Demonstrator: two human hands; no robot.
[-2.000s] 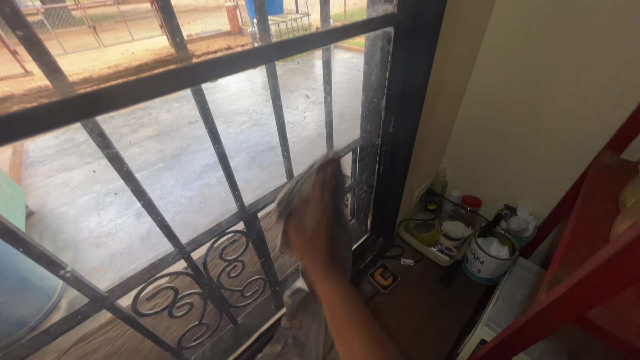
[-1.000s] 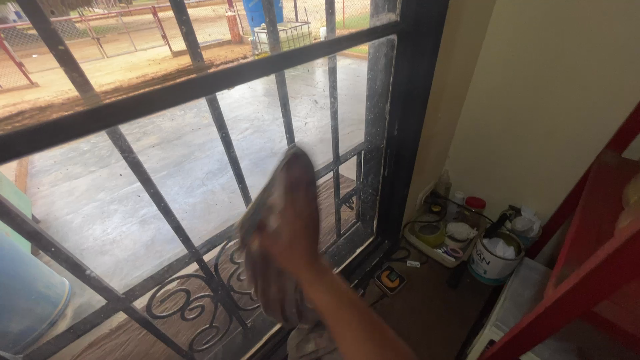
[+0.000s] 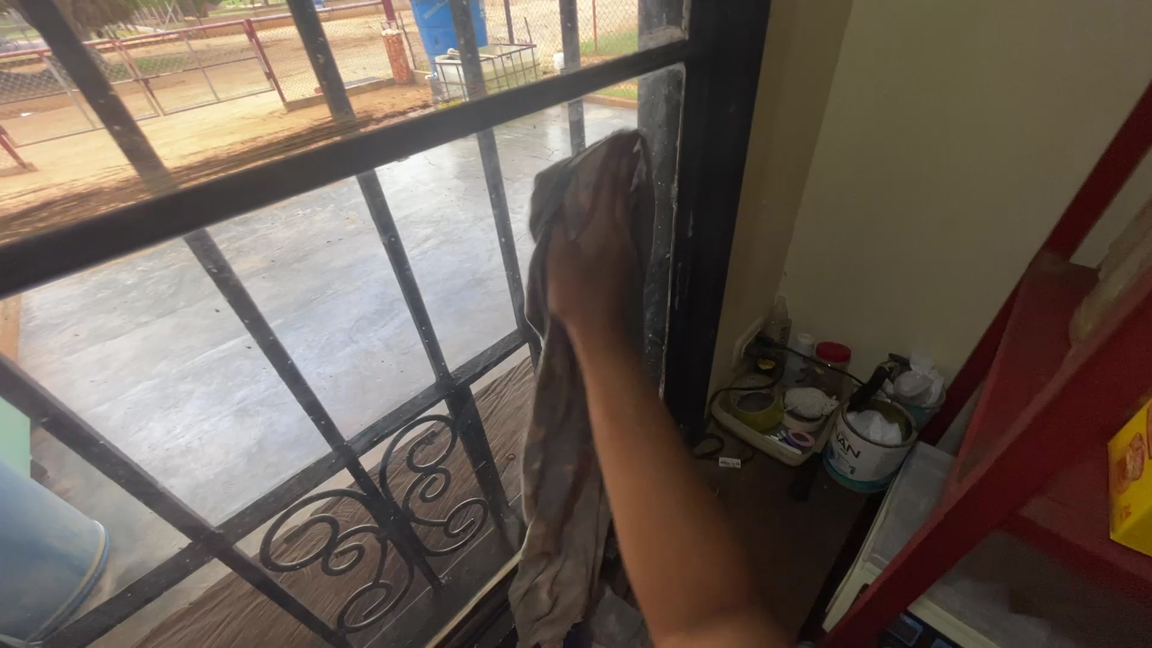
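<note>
My right hand [image 3: 589, 270] grips a crumpled grey-brown cloth [image 3: 562, 504] and presses it on the window glass, near the upper right corner of the lower pane [image 3: 297, 270]. The cloth covers most of my fingers, and its long end hangs down below the wrist. Beside the hand on the right runs the dark window frame [image 3: 720, 216]. Metal security bars [image 3: 405, 270] and a scrollwork ornament [image 3: 360, 540] stand behind the glass. My left hand is out of view.
At the right, a tray [image 3: 774, 445] of small containers, a paint can [image 3: 868, 445] and a cable lie by the wall [image 3: 900, 180]. A red metal frame [image 3: 990, 486] with a yellow box [image 3: 1131, 477] rises close on the right. Outside are a blue tank [image 3: 447, 27] and a fence.
My right hand has moved up and to the right across the pane with the cloth, closer to the window frame. More of the cloth's hanging end shows now.
</note>
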